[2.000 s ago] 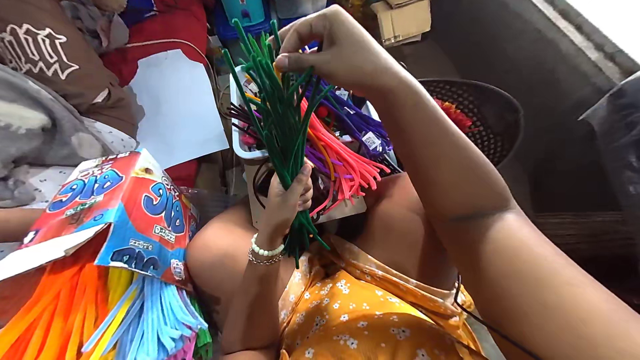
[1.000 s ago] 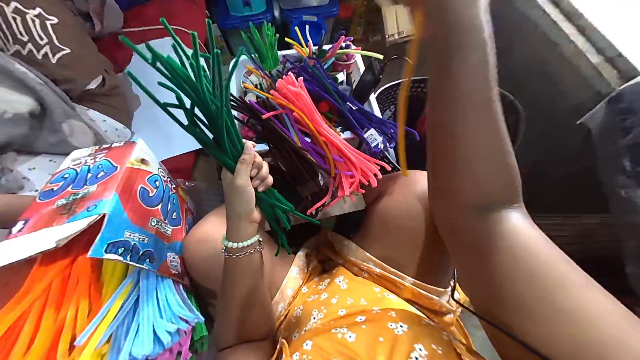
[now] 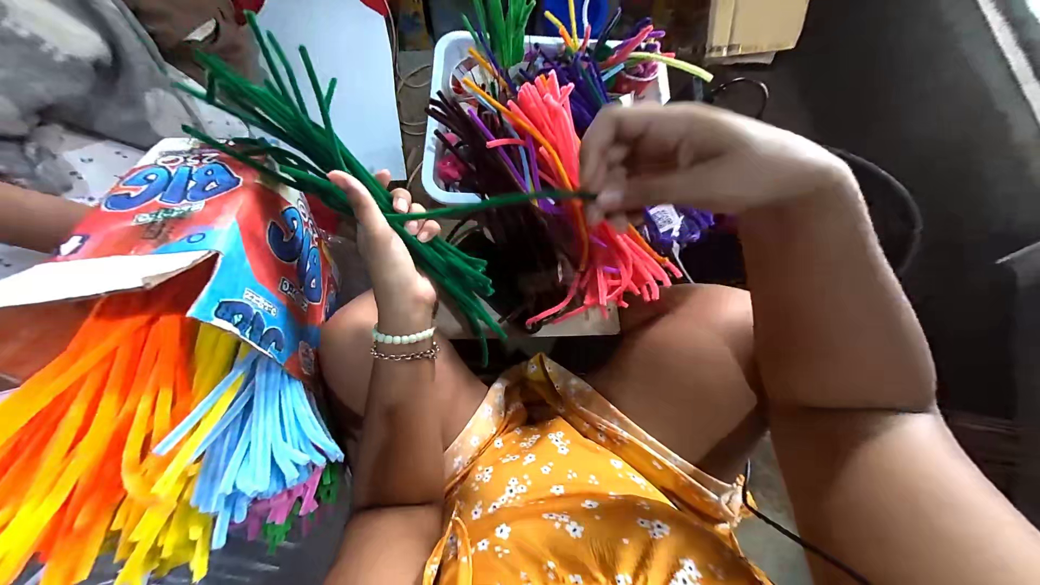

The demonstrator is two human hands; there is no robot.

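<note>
My left hand (image 3: 390, 236) is closed around a bundle of dark green pipe cleaners (image 3: 317, 154), which fans out toward the upper left. My right hand (image 3: 658, 162) pinches the end of one green pipe cleaner (image 3: 504, 200) that stretches across from the bundle. Behind and below it lie pink pipe cleaners (image 3: 552, 114), with orange, purple and dark brown ones beside them. These rest at a white plastic basket (image 3: 439, 162), which holds more colours. My right hand partly hides the pink bundle.
At the left, a red and blue printed cardboard box (image 3: 252, 211) holds orange, yellow and light blue pipe cleaners (image 3: 260, 431). A white sheet (image 3: 333, 81) lies behind the green bundle. A cardboard piece (image 3: 751, 28) is at the top right. Someone's arm (image 3: 36, 215) shows at the left edge.
My right hand, raised at the top edge with an orange strand a second ago, has come down and now pinches a green pipe cleaner. My left hand still holds the green bundle.
</note>
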